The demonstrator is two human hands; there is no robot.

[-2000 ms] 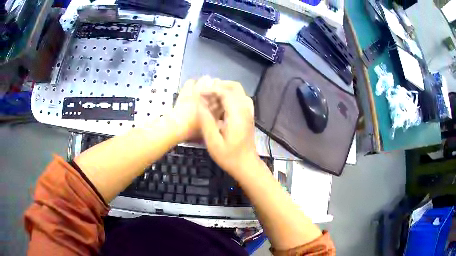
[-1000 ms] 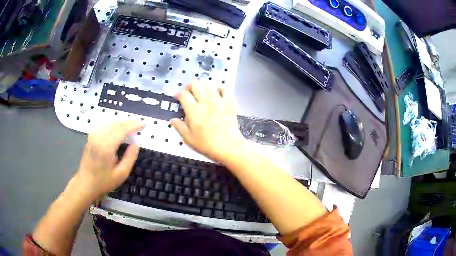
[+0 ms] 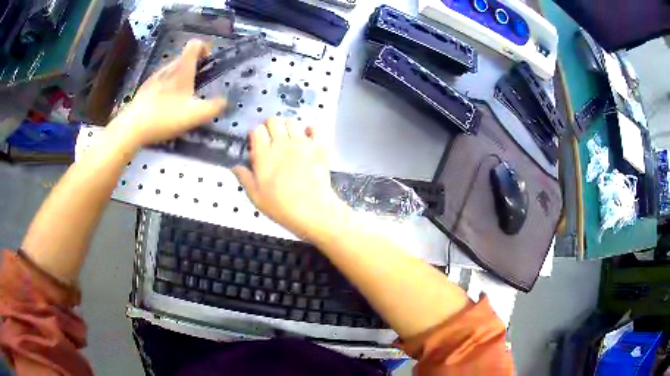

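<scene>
My left hand (image 3: 163,99) is over the left part of the perforated table (image 3: 184,183), with its fingers around the left end of a black I/O plate (image 3: 233,59). That plate lies slanted near the locating fixture (image 3: 283,38); its left end is hidden by the hand. My right hand (image 3: 290,172) holds the right end of a second black plate (image 3: 213,145), which is blurred and runs left below my left hand. A film-wrapped black bundle (image 3: 382,194) lies right of my right hand.
The keyboard (image 3: 242,272) is at the front edge. Two thick plate stacks (image 3: 422,87) lie beyond the mouse pad (image 3: 477,242) and mouse (image 3: 508,197); more plates (image 3: 530,106) lie beside it. A white blower box (image 3: 544,40) stands at the back. Crumpled film (image 3: 613,194) is on the right bench.
My hands have parted from each other and moved to the plates. My left hand has reached up and taken the fixture plate, now slanted. The front plate has shifted up and left with my right hand.
</scene>
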